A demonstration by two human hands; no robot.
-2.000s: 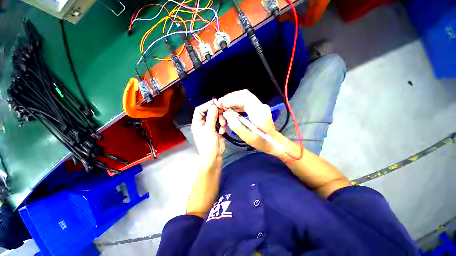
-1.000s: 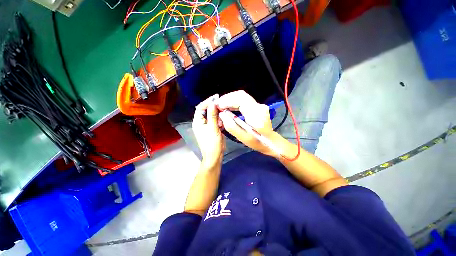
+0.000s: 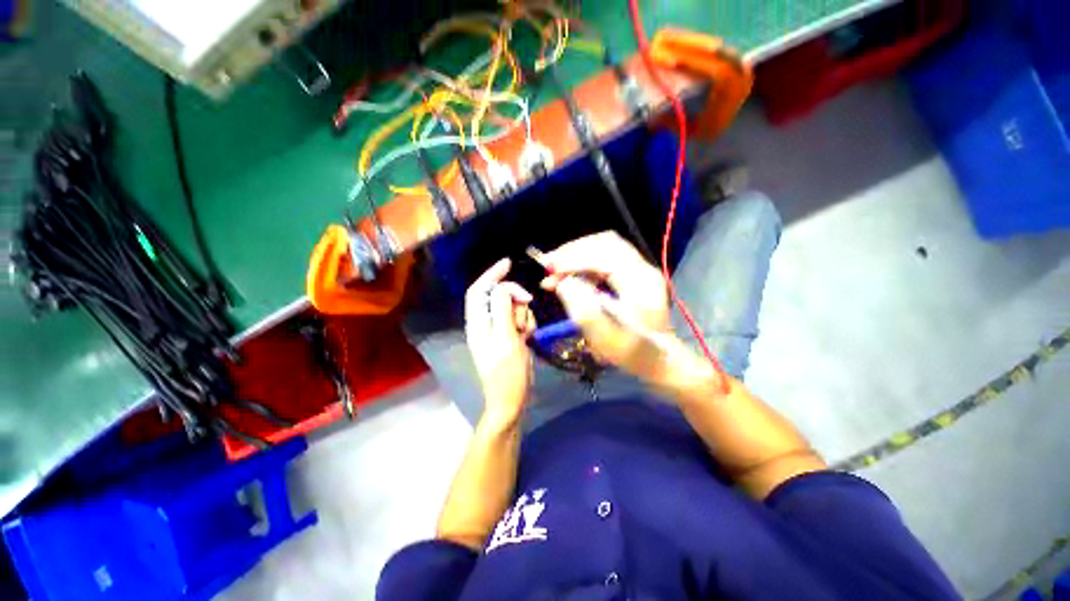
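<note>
My left hand point(image 3: 501, 335) is in front of my lap with its fingers curled; whether it holds anything is unclear. My right hand point(image 3: 616, 299) is just right of it, with a gap between them. It is closed round the test probe, whose body is mostly hidden. A small pale tip point(image 3: 535, 252) and a bit of red show at its fingertips. The red probe lead point(image 3: 675, 194) loops over my right wrist. A black cable point(image 3: 608, 182) runs from a connector on the orange-brown test board point(image 3: 563, 132) down behind my right hand.
Thin coloured wires point(image 3: 499, 76) tangle behind the board, between two orange clamps point(image 3: 332, 276). A black cable pile point(image 3: 112, 264) lies on the green bench, with a pale box point(image 3: 223, 47) above. A dark blue bin is behind my hands. A red bin point(image 3: 387, 364) and blue stool point(image 3: 153, 528) stand lower left.
My hands have moved apart from touching. The right fingertips are raised, showing a pale tip. The view has shifted, bringing the pale box and right clamp further in.
</note>
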